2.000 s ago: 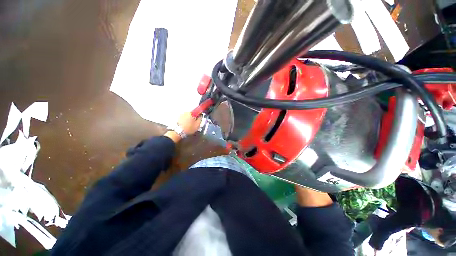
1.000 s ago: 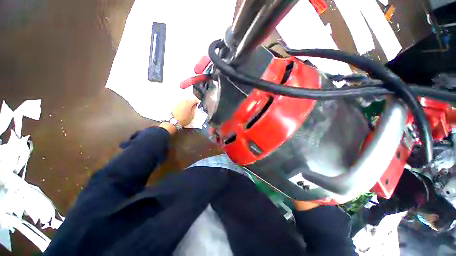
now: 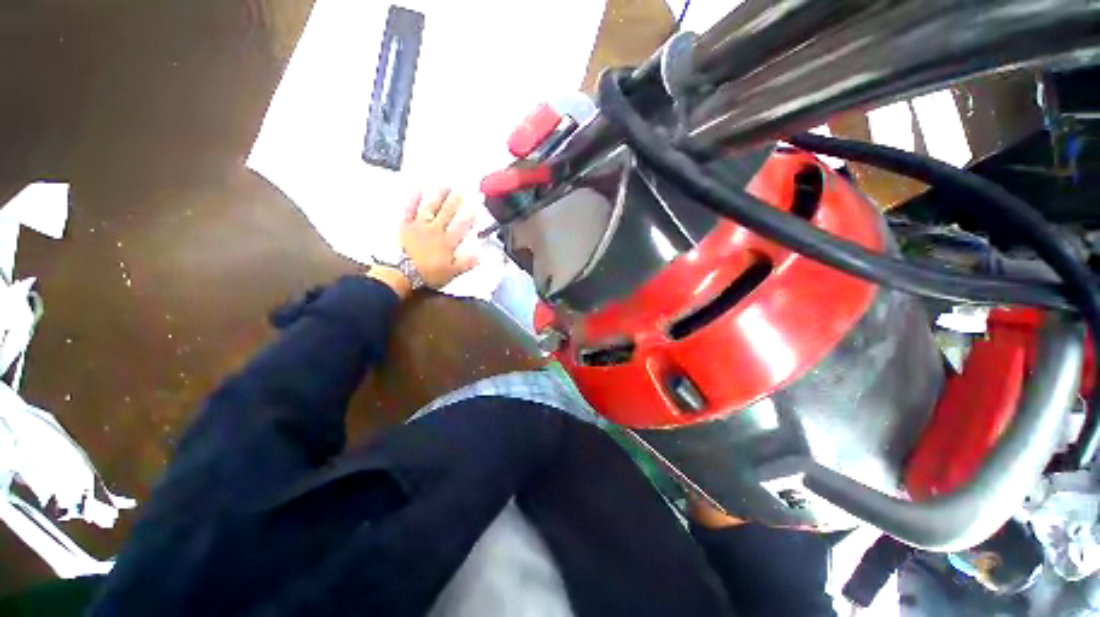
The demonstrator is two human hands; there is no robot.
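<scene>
The red and black cloth cutting machine [image 3: 748,313] fills the centre and right, with a curved grey handle [image 3: 1025,446] at its right. My left hand [image 3: 437,241] lies flat with fingers apart on the lower edge of the white fabric lay [image 3: 483,72], just left of the machine. A dark bar weight [image 3: 393,90] lies on the lay above my hand. My right hand [image 3: 714,515] is mostly hidden under the machine housing; only a bit of skin by the dark sleeve shows, so its grip cannot be seen.
The brown table [image 3: 157,157] spreads at left. White fabric offcuts [image 3: 42,446] lie heaped at the far left. White strips [image 3: 919,130] lie at upper right. A black cable [image 3: 844,259] loops across the machine. Dark metal tubes [image 3: 893,72] cross the top right.
My left hand has opened out flat, its fingers now spread on the fabric. The machine's tubes have swung toward the right and its housing appears tilted differently. The weight appears higher in view.
</scene>
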